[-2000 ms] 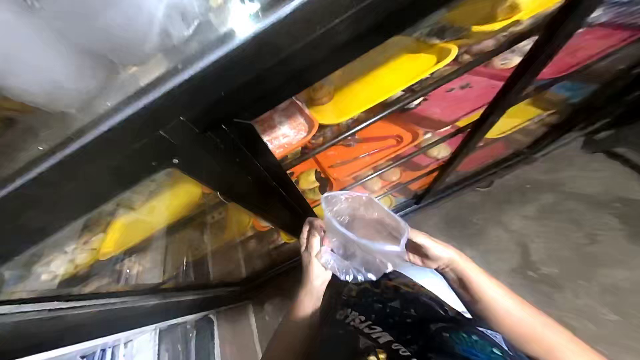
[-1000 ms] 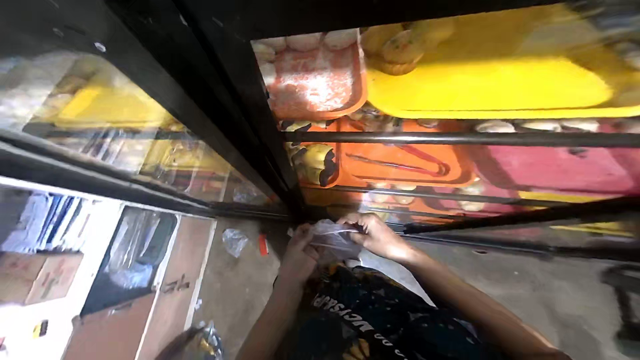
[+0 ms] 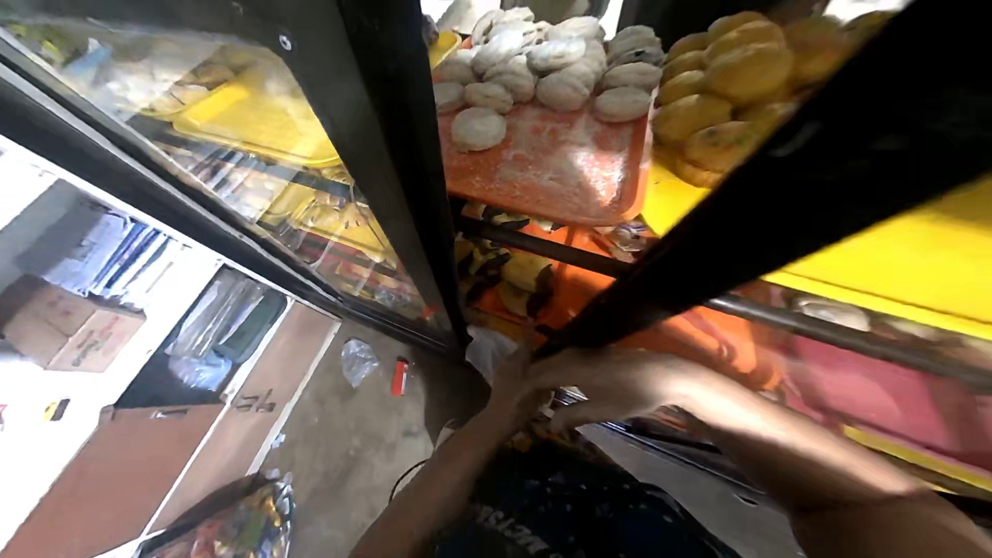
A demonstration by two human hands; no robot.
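Observation:
My left hand (image 3: 518, 384) is low at the centre, beside the black frame of a display case, with a clear plastic bag (image 3: 490, 350) at its fingers. My right hand (image 3: 601, 380) reaches across from the right and overlaps it at the frame's lower end; blur hides its exact grip. Above them, an orange tray (image 3: 542, 167) dusted with white powder carries white-coated round breads (image 3: 478, 129). To its right, golden buns (image 3: 748, 70) are piled on a yellow tray (image 3: 899, 256). Dark-and-yellow pastries (image 3: 525, 273) lie on a lower orange tray.
A slanting black frame bar (image 3: 744, 170) crosses before the trays. Glass panels (image 3: 256, 132) stand at the left. Below them are a cardboard box (image 3: 70, 322), a wooden cabinet door (image 3: 124, 457), a crumpled plastic bag (image 3: 359, 362) and a red object (image 3: 400, 377) on the floor.
The case frame now stands at an angle across the trays, with an opening beside it. My hands have moved from holding the plastic bag between them to overlapping at the frame. The view has shifted.

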